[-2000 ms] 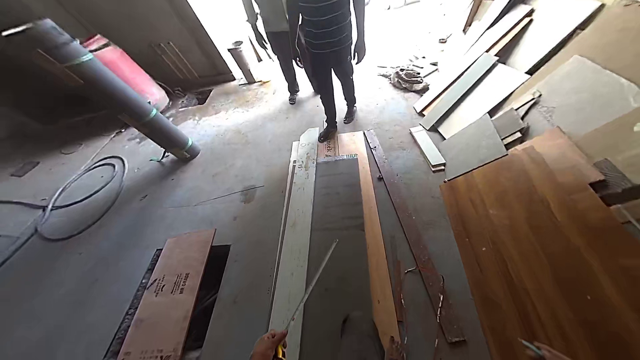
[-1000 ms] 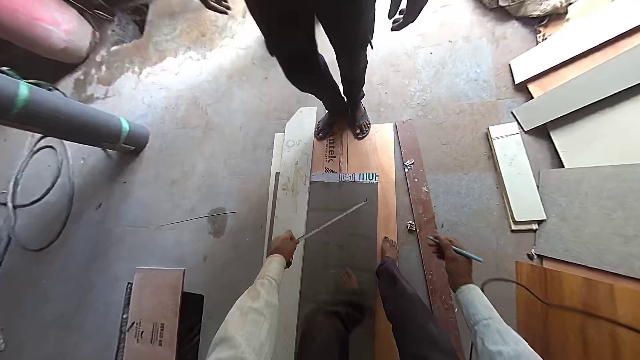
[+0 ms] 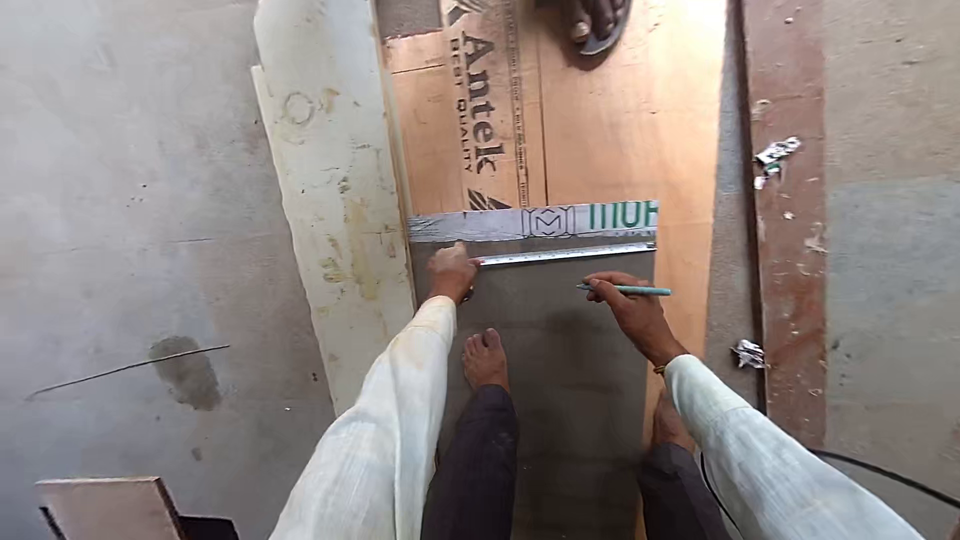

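Note:
My left hand (image 3: 453, 271) is closed on the near end of a metal tape measure or rule (image 3: 566, 255), which lies across a dark grey laminate sheet (image 3: 570, 322) just below its printed white edge strip (image 3: 487, 225). The far end of the blade reaches the sheet's right edge. My right hand (image 3: 630, 307) holds a teal pen (image 3: 637, 290) over the sheet, its tip pointing left, below the blade. The tape's case, if there is one, is hidden by my left hand. My bare feet are on or beside the sheet.
Under the sheet lies a plywood board (image 3: 630, 127) with printing, where another person's foot (image 3: 596, 22) stands. A stained whitish board (image 3: 337, 172) runs along the left, a reddish-brown strip (image 3: 791, 262) along the right. A cable (image 3: 885, 474) crosses at lower right.
The blade, slanting up over the sheet a second ago, now lies across it near the printed strip. My right hand has come in from the right over the sheet with the pen. The view is closer.

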